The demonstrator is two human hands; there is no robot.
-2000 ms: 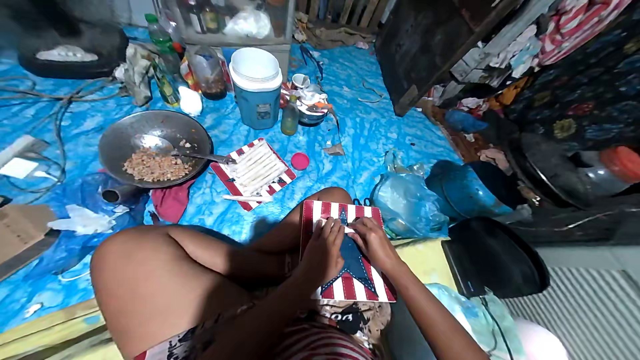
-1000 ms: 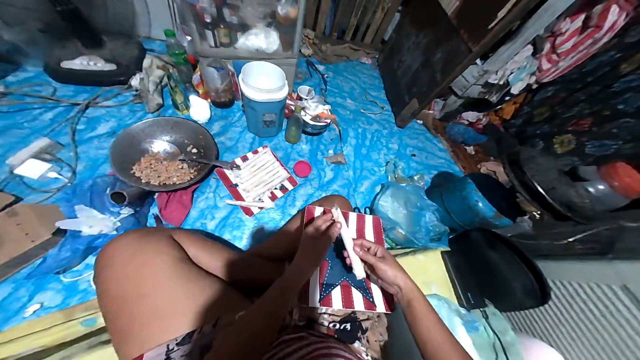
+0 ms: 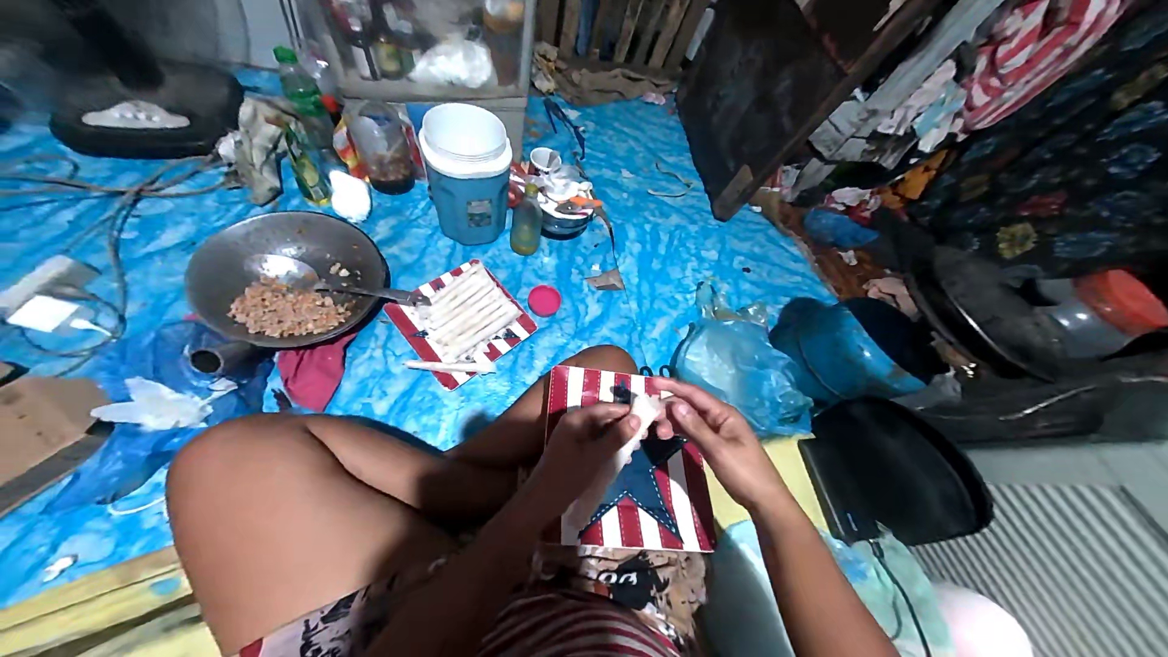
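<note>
My left hand (image 3: 589, 438) grips a thin white rolled wrapper (image 3: 636, 436) between thumb and fingers, above a square red-and-white striped board with a blue star (image 3: 630, 520) on my lap. At the roll's upper end, the fingertips of my right hand (image 3: 716, 438) pinch it. Beyond my knee, a similar striped board (image 3: 525, 330) holds several white rolls (image 3: 470, 315) side by side, one lying across its near edge. To its left, a metal wok (image 3: 214, 274) holds a crumbly brownish filling (image 3: 285, 308) and a spoon (image 3: 365, 292) whose handle reaches over that board.
A pink lid (image 3: 544, 300), a blue jug (image 3: 470, 205), a small bottle (image 3: 526, 224) and other bottles stand or lie beyond. A blue plastic bag (image 3: 744, 370) and blue bucket (image 3: 844, 347) are at right, a black tray-like object (image 3: 899, 470) nearer. Cables (image 3: 114, 219) run at far left.
Two seconds ago both hands were low on the star board. One second ago they had raised the roll, held slanting; now it tilts the other way, with my right fingers at its upper end.
</note>
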